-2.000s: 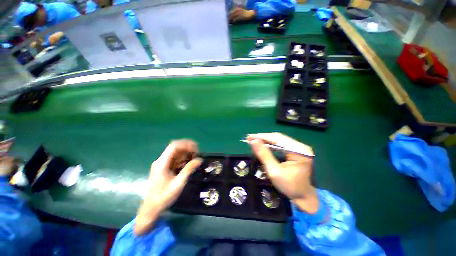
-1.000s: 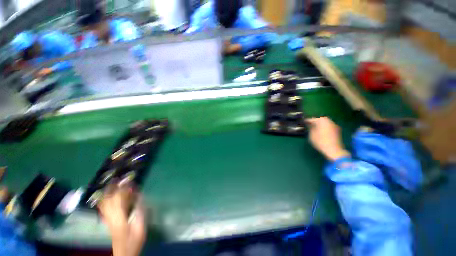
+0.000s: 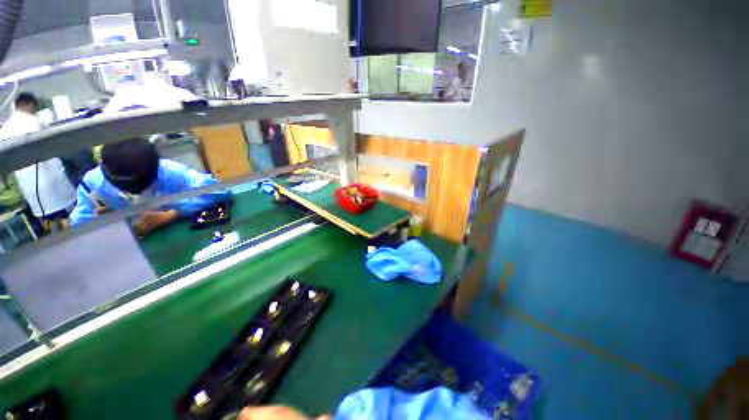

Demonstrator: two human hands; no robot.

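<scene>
A black component tray (image 3: 267,335) lies slanted on the green bench, with two rows of pockets holding shiny round units. My right hand (image 3: 275,413) is at the bottom edge of the picture, at the near end of this tray. Only the back of the hand and a blue sleeve show; the fingers are cut off, so I cannot tell whether they grip the tray. My left hand is out of the picture. No fine hand tool shows.
Another black tray (image 3: 37,408) is at the lower left corner. A crumpled blue cloth (image 3: 405,262) and a red basket (image 3: 356,198) are at the bench's far right end. A blue bin (image 3: 460,369) stands beside the bench. A person in blue (image 3: 156,184) works opposite, behind the divider (image 3: 78,275).
The view has swung right and up, showing the floor and wall. The left hand and the tray it touched have left the picture. The right hand is now low, at the near end of a tray.
</scene>
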